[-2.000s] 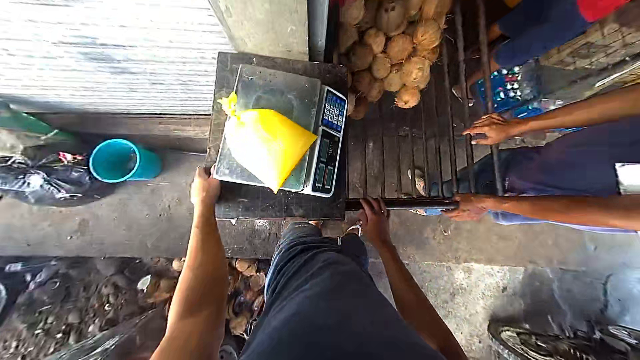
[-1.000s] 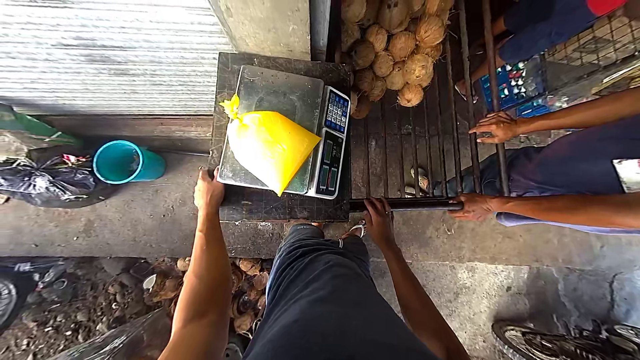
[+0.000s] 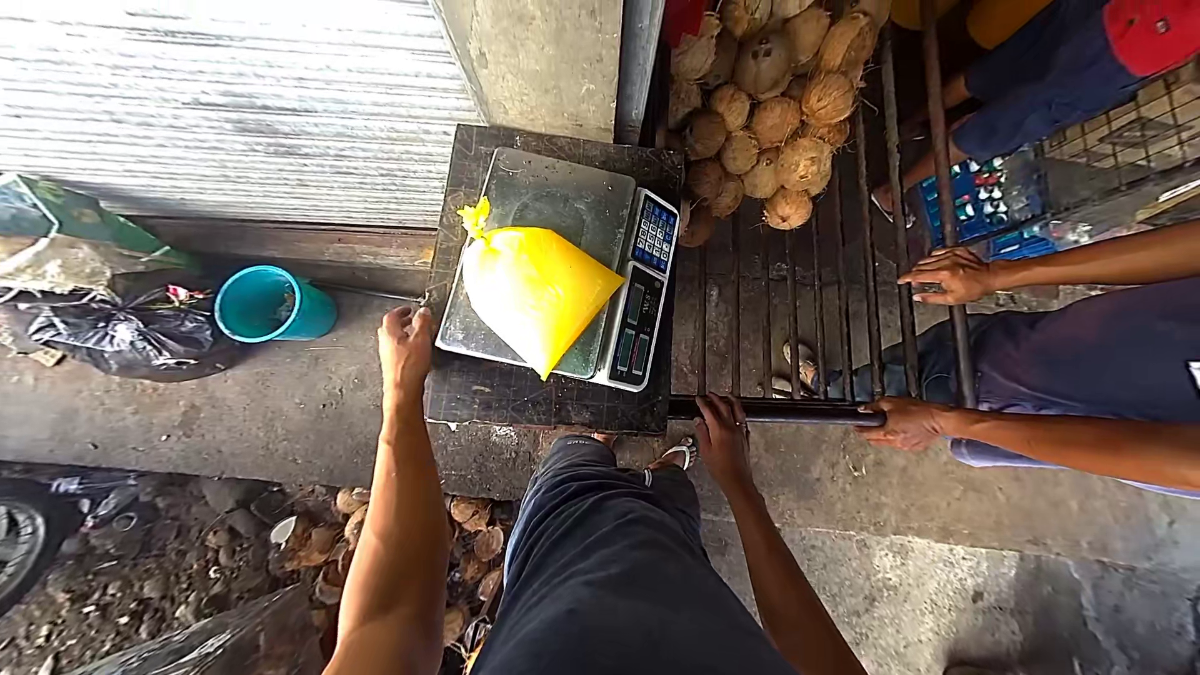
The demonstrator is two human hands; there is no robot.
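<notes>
A knotted yellow plastic bag [image 3: 539, 286], bulging, lies on the metal pan of a digital weighing scale [image 3: 647, 291]. The scale rests on a dark square tabletop [image 3: 553, 403]. At the tabletop's left edge is my left hand [image 3: 407, 347], its fingers curled at the edge; whether they grip it is unclear. My right hand [image 3: 723, 436] is at the near rail of a metal rack [image 3: 778, 410], just right of the tabletop, its fingers over the dark bar.
Husked coconuts [image 3: 776, 122] are piled at the rack's far end. A co-worker's two hands [image 3: 949, 275] touch the rack's right side. A teal bucket [image 3: 272, 305] and a black garbage bag [image 3: 131, 333] stand left. Coconut husks [image 3: 473, 544] lie on the ground near my legs.
</notes>
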